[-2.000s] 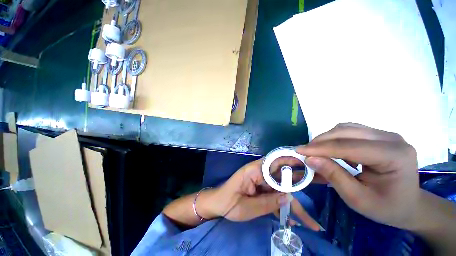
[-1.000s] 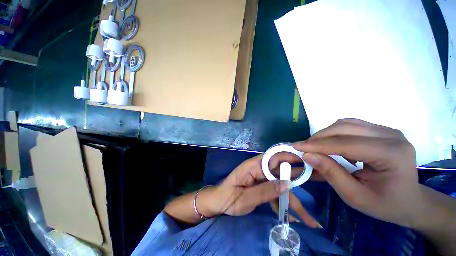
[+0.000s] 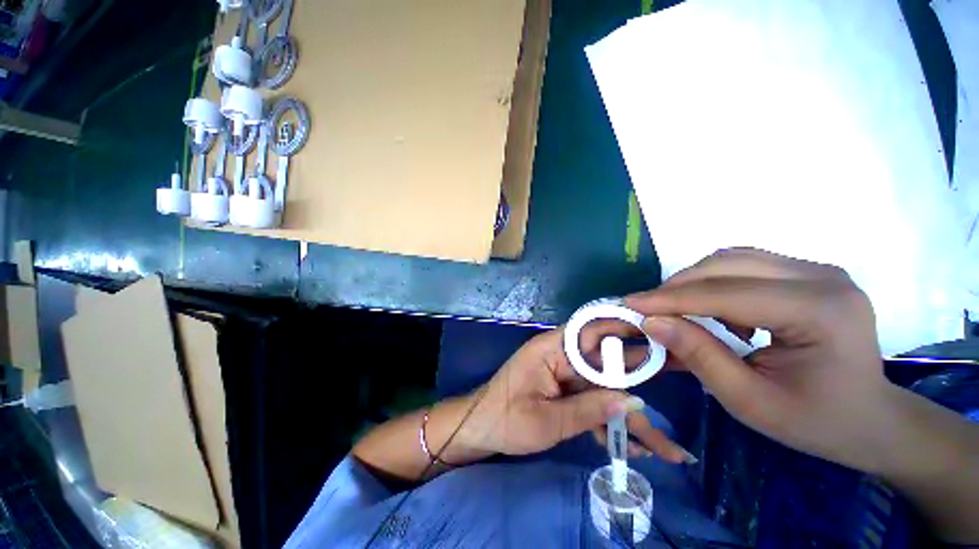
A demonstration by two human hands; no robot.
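Observation:
A white ring-headed plastic part (image 3: 617, 440) is held above my lap, ring up and round cup end hanging low. My left hand (image 3: 531, 402) grips its stem just below the ring, thumb in front. My right hand (image 3: 789, 338) pinches a thin white adhesive ring (image 3: 581, 356) between thumb and forefinger at the upper right of the ring head. The adhesive ring lies over or against the ring head; whether it is stuck down, I cannot tell. A small white piece also shows under my right fingers.
Several ring-headed parts (image 3: 252, 202) lie in rows on a cardboard pad (image 3: 397, 139) on the green bench (image 3: 580, 139). White sheets (image 3: 794, 139) lie at the right. Cardboard pieces (image 3: 134, 391) are stacked low at the left.
The adhesive ring and ring head have tilted slightly and risen a little. My left thumb has slid down off the ring's lower edge onto the stem. My right hand keeps its pinch.

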